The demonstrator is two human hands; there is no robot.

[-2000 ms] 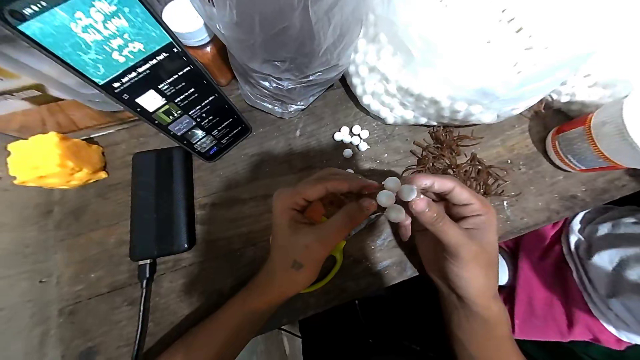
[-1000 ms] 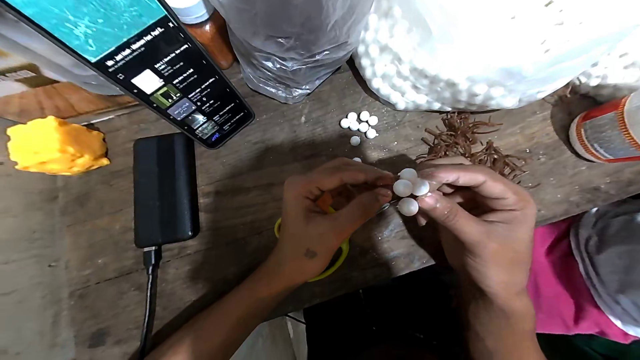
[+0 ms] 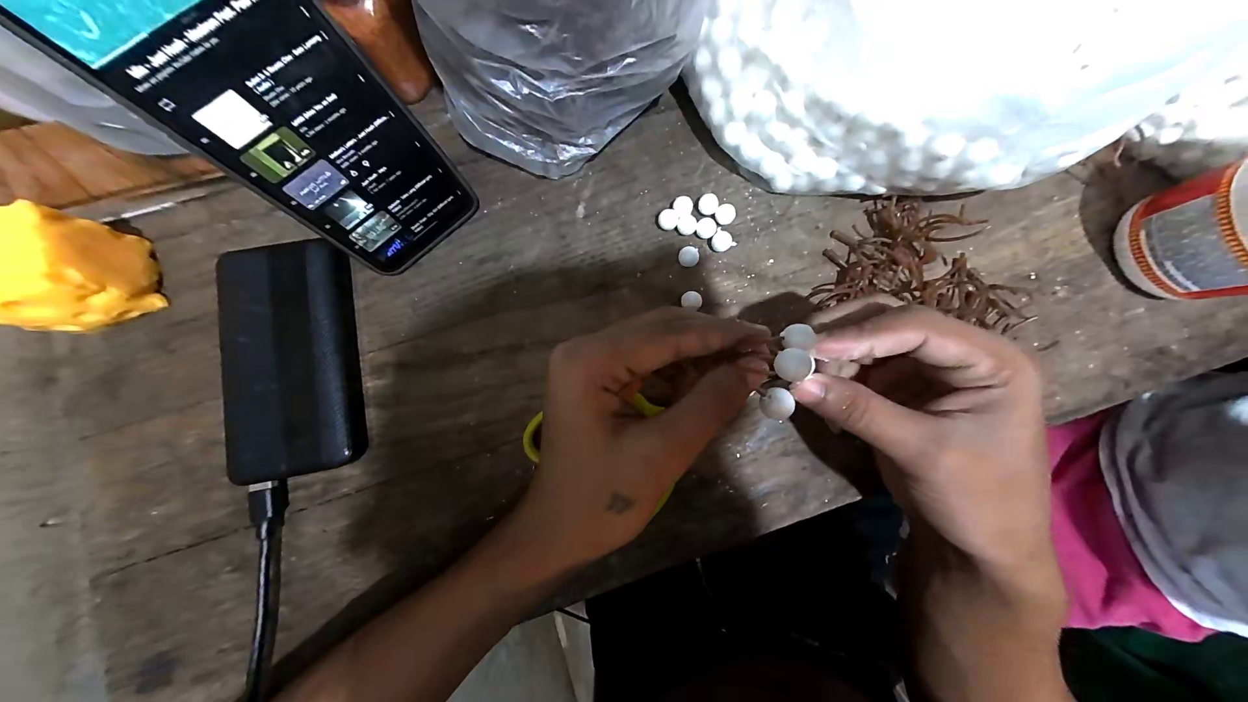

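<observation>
My left hand (image 3: 643,419) pinches a bundle of thin brown stems whose ends carry white balls (image 3: 795,365). The fingertips of my right hand (image 3: 936,419) close on the same cluster from the other side, with thumb and forefinger against the balls. Beyond my hands, several small white balls (image 3: 705,227) lie grouped on the wooden table (image 3: 546,253). A heap of short brown twisted strips (image 3: 907,258) is just past my right hand. Under my left hand, a yellow-green ring handle (image 3: 532,437) shows in part; the rest is hidden.
A lit phone (image 3: 322,127) leans at the upper left, above a black power bank (image 3: 290,361) with a cable (image 3: 265,585). A yellow lump (image 3: 73,268) lies far left. Plastic bags (image 3: 565,78), one holding white balls (image 3: 770,127), stand at the back. A labelled jar (image 3: 1189,234) is at right.
My hands stay together at the cluster while the balls between the fingertips have shifted, and fewer of them show now. The view has moved slightly.
</observation>
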